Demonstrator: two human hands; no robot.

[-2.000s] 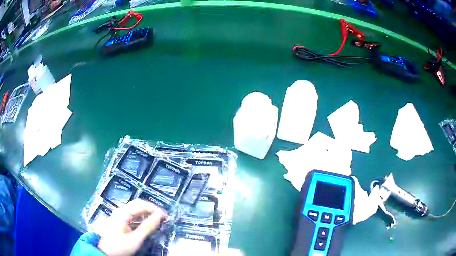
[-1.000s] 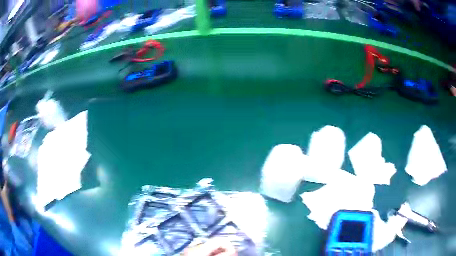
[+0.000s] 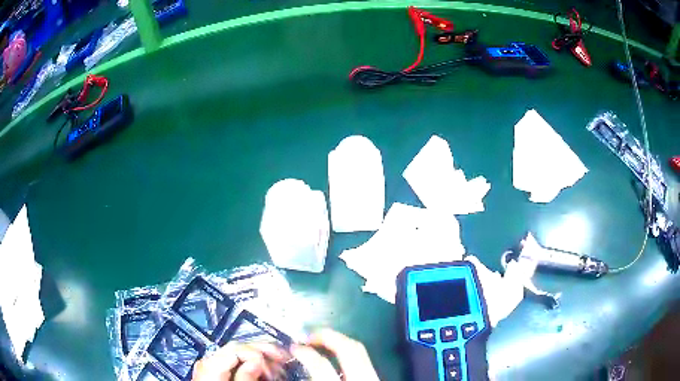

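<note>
My left hand point(image 3: 237, 362) and my right hand point(image 3: 337, 357) meet at the bottom edge, partly cut off. Their bent fingers close on a small dark, shiny piece that looks like a screen lens point(image 3: 296, 367); most of it is hidden. Clear lens packing film point(image 3: 153, 320) with black-framed lenses lies beside and under my left hand. A battery tester point(image 3: 445, 316) with a blue face and dark screen lies face up right of my hands, touched by neither, its lower end cut off.
White wipes point(image 3: 406, 242) lie behind the tester, with two white bottle-like shapes point(image 3: 356, 184) to their left. A silver air blow gun point(image 3: 563, 260) with a thin hose lies right. Testers with leads point(image 3: 514, 58) lie near the green rail point(image 3: 298, 13). A second lens strip point(image 3: 630, 152) lies far right.
The view has swung to the right, so bench items sit further left and the second strip shows. My right hand has come in beside my left, away from the film's middle.
</note>
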